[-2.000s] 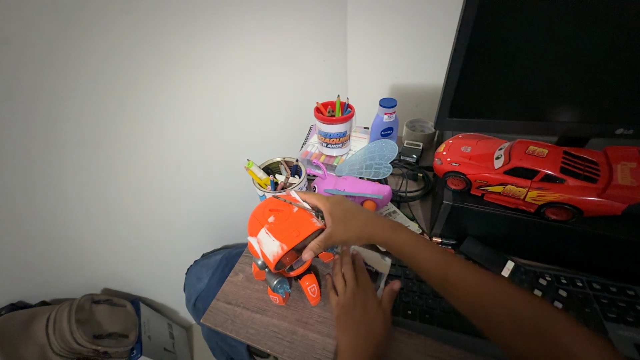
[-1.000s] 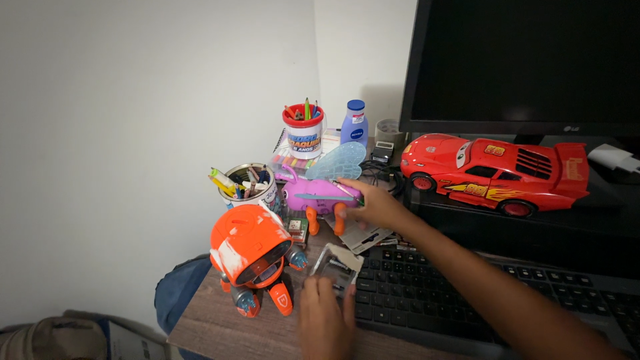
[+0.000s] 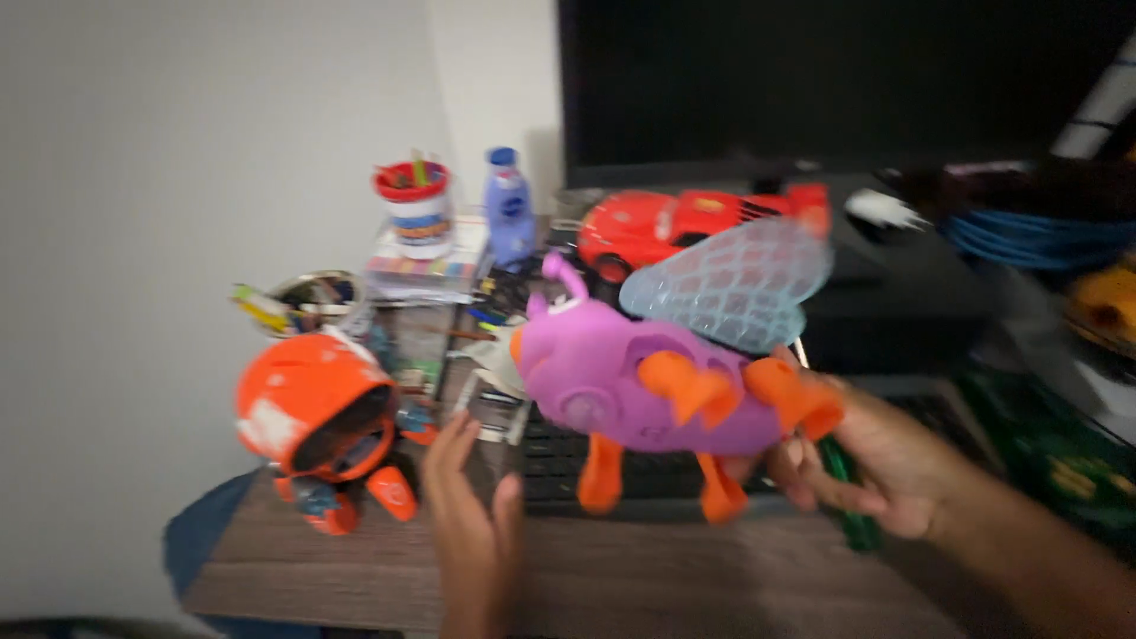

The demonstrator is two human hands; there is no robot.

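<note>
A purple toy insect (image 3: 657,382) with orange legs and a pale blue netted wing (image 3: 737,284) is raised over the keyboard (image 3: 568,475), its head pointing left. My right hand (image 3: 852,453) grips its rear end; a green object (image 3: 843,497) shows by the fingers, too blurred to name. To the left, my left hand (image 3: 475,506) stands with fingers apart and nothing in it, not touching the toy. Beside it, an orange toy robot (image 3: 311,408) with white patches and a dark face opening sits on the wooden desk (image 3: 621,568).
Behind stand a pencil tin (image 3: 324,297), a red-rimmed cup of pencils (image 3: 417,213) on notebooks (image 3: 426,275), and a lilac lotion bottle (image 3: 508,213). A red toy car (image 3: 692,222) sits below the monitor (image 3: 825,80). Blue cable (image 3: 1029,240) lies coiled at right.
The purple toy insect, one second ago standing on the desk under my right hand, is now lifted and farther right. My left hand has come away from the small clear packet. The view has shifted.
</note>
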